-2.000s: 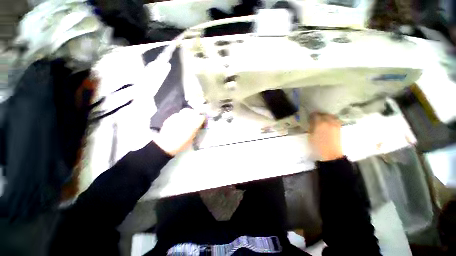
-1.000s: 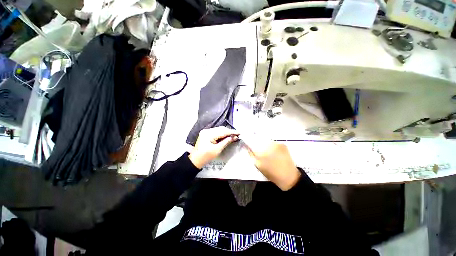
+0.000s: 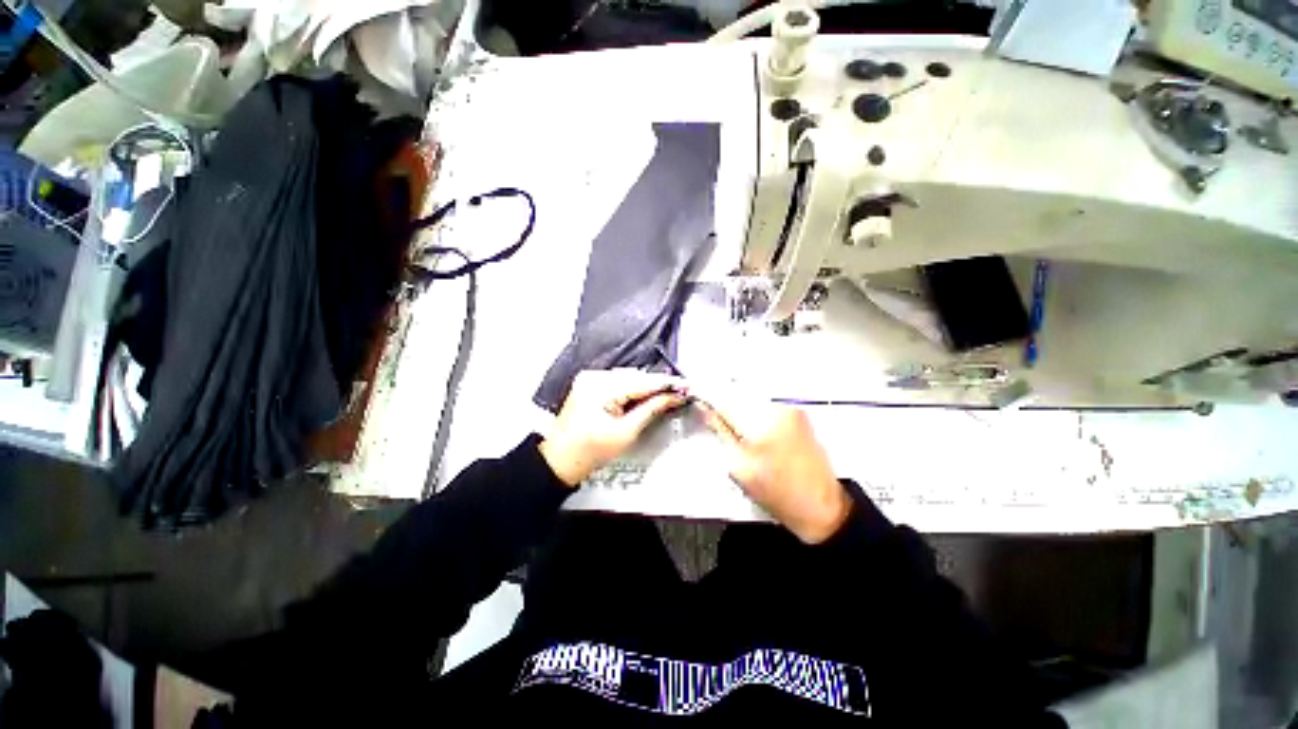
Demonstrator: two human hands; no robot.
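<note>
A charcoal cut panel (image 3: 644, 242) lies on the white table to the left of the sewing machine's needle area, its near end bunched at my hands. My left hand (image 3: 609, 420) pinches the near end of the panel between thumb and fingers. My right hand (image 3: 783, 459) is beside it, its fingertips meeting the left ones at a small dark bit of cloth edge. Exactly what the right fingers grip is too small to tell. The presser foot (image 3: 752, 299) is just beyond my hands, and the cloth lies left of it.
The cream industrial sewing machine (image 3: 982, 171) fills the right. Under its arm lie a black phone (image 3: 977, 302), a blue pen (image 3: 1038, 311) and small metal tools (image 3: 951, 379). A dark cord loop (image 3: 491, 235) and a thick black bundle (image 3: 249, 299) are at left.
From two seconds ago, my right hand has come from the table's right side to meet my left. Over the last second the hands stay together; the view has shifted slightly.
</note>
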